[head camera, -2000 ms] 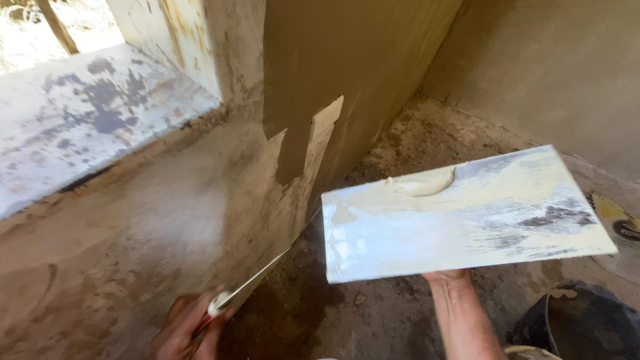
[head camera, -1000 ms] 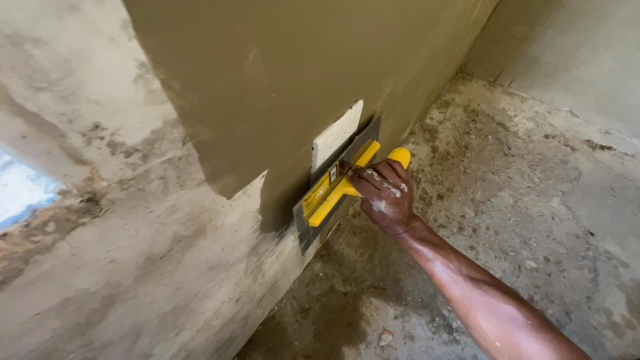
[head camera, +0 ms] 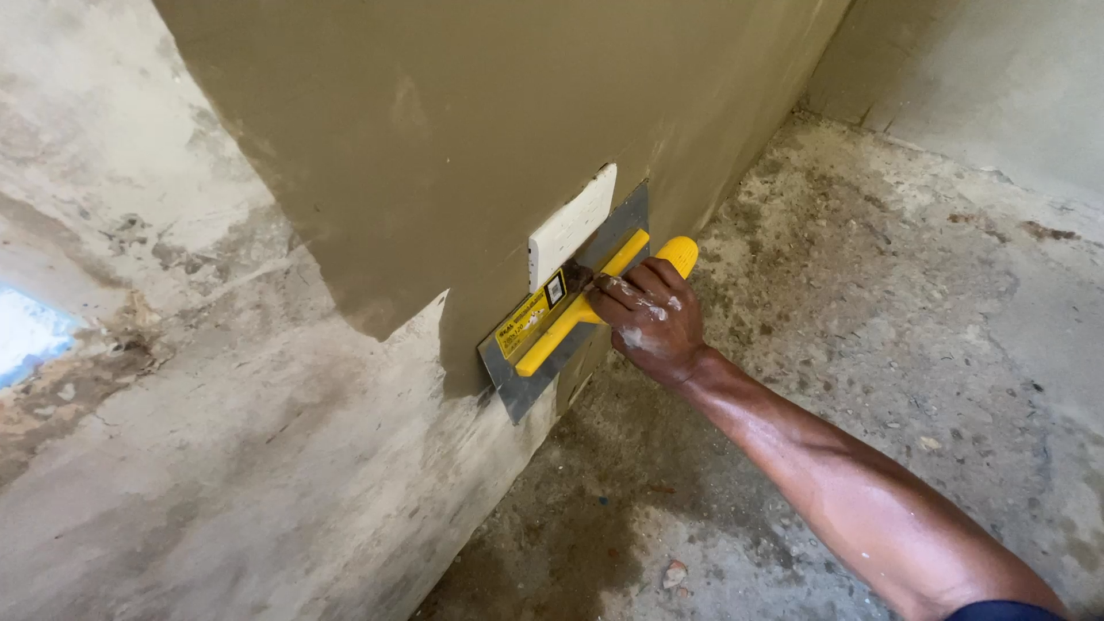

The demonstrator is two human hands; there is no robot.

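My right hand point(head camera: 647, 319), spotted with pale plaster, comes in from the lower right and is closed around the yellow handle point(head camera: 677, 254) of a rectangular steel finishing trowel point(head camera: 530, 392). The trowel's blade lies against or very near the wall, tilted along it, and bears a yellow label. Just above the blade, a white rectangular cover plate point(head camera: 573, 226) stands out from the wall. Smooth olive-brown plaster point(head camera: 483, 112) surrounds the plate's upper side; its jagged lower edge meets paler, rougher wall point(head camera: 345, 466). The blade hides the wall behind it. My left hand is not in view.
A stained, rough concrete floor point(head camera: 819, 285) runs along the wall's foot, with a small chip of debris point(head camera: 674, 573) on it. Another wall point(head camera: 1000, 95) meets the plastered one at the upper right. A bright patch point(head camera: 30, 332) shows at the left edge.
Two seconds ago my right hand held a plaster-smeared flat blade away from the wall; now the trowel is at the wall. My left hand and its thin tool have left the view.
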